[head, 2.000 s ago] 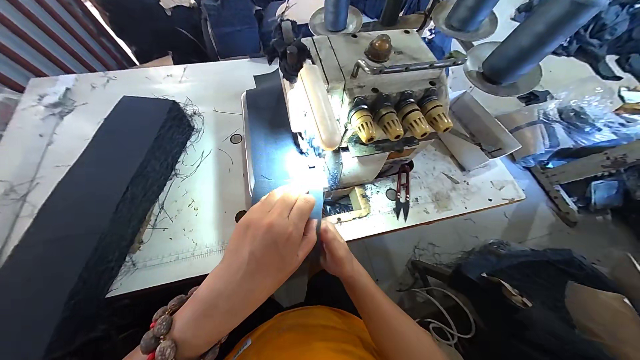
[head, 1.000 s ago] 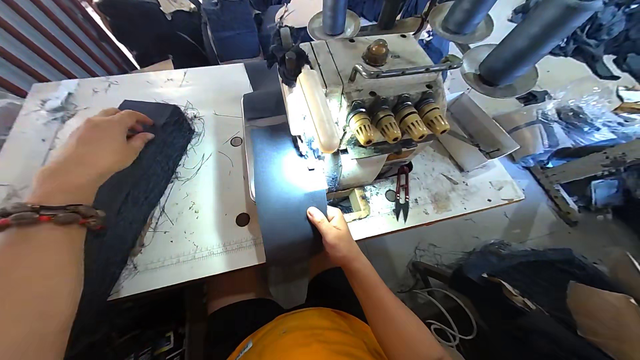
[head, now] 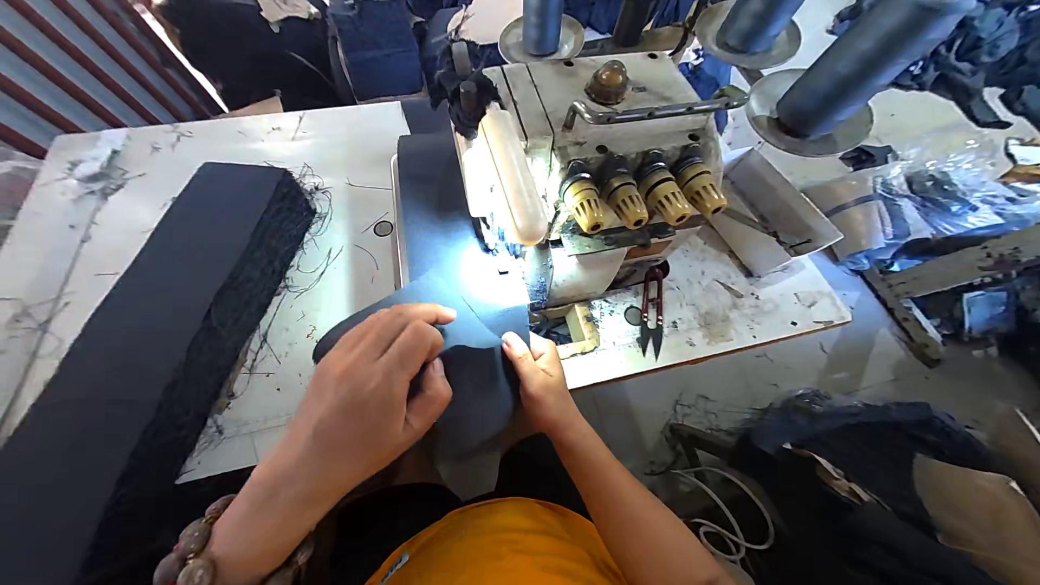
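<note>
Dark blue fabric [head: 479, 390] runs from the lit needle area of an overlock sewing machine [head: 601, 114] down over the table's front edge. A second layer, its near edge curved, lies over it. My left hand [head: 390, 374] rests on the upper layer, its index finger extended and thumb bent; whether it pinches the cloth is hard to tell. My right hand [head: 536, 378] pinches the right edge of the fabric between thumb and fingers, just below the machine's front. Left of both hands lies a thick stack of dark fabric panels [head: 187, 268] with frayed edges.
Red-handled thread snips [head: 652, 313] lie on the table right of the needle area. Behind them is an open white box [head: 772, 211]. Thread cones [head: 861, 69] stand above the machine. Loose threads litter the white table [head: 349, 195]. Dark cloth [head: 821, 463] is heaped at lower right.
My left hand has moved from the stack to the fabric by the machine. A layer with a curved near edge now lies under it. My right hand remains at the fabric's right edge.
</note>
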